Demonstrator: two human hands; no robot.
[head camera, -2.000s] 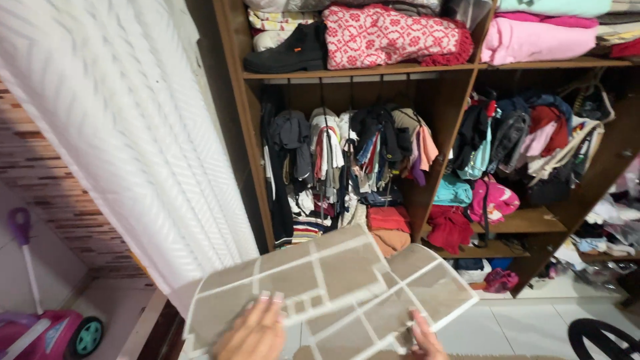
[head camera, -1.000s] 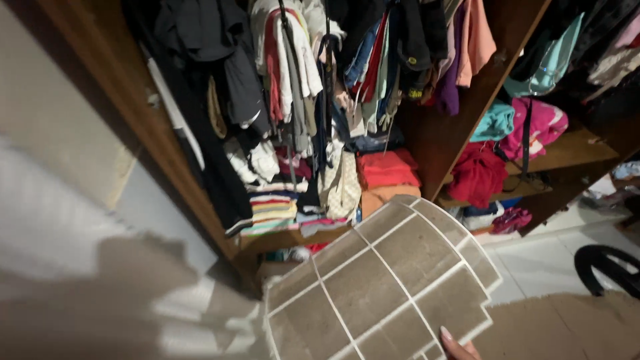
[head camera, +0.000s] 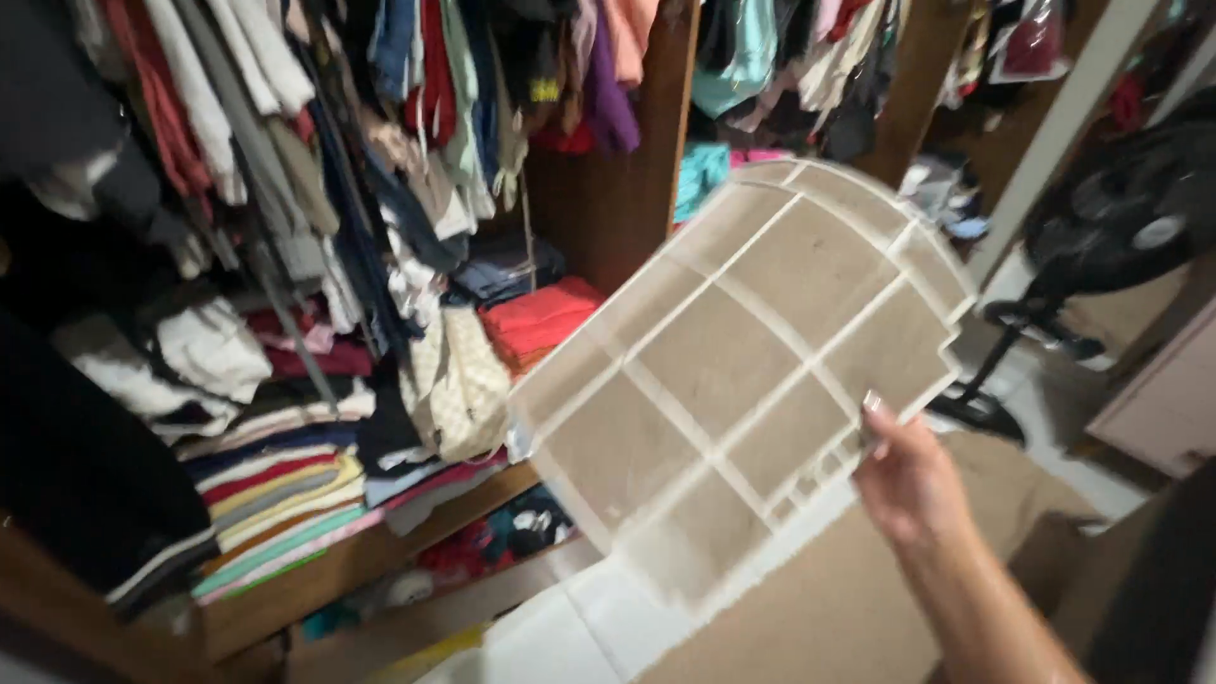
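Note:
My right hand (head camera: 907, 470) grips the lower right edge of a curved mesh air filter panel (head camera: 712, 370), thumb on its face. The panel has a white plastic grid frame over greyish-brown mesh, and it is tilted in front of the open wardrobe. Only one panel outline can be made out; whether another lies behind it I cannot tell. My left hand is out of view.
An open wooden wardrobe (head camera: 608, 204) holds hanging clothes, a pile of folded clothes (head camera: 285, 513) and red folded cloth (head camera: 541, 318). A black fan (head camera: 1092, 228) stands at the right. Below are a brown mat (head camera: 807, 598) and white floor tiles (head camera: 560, 627).
Two seconds ago both hands were on two mesh panels; now only my right hand shows, holding a panel raised toward the right. The view has swung closer to the wardrobe's lower shelves.

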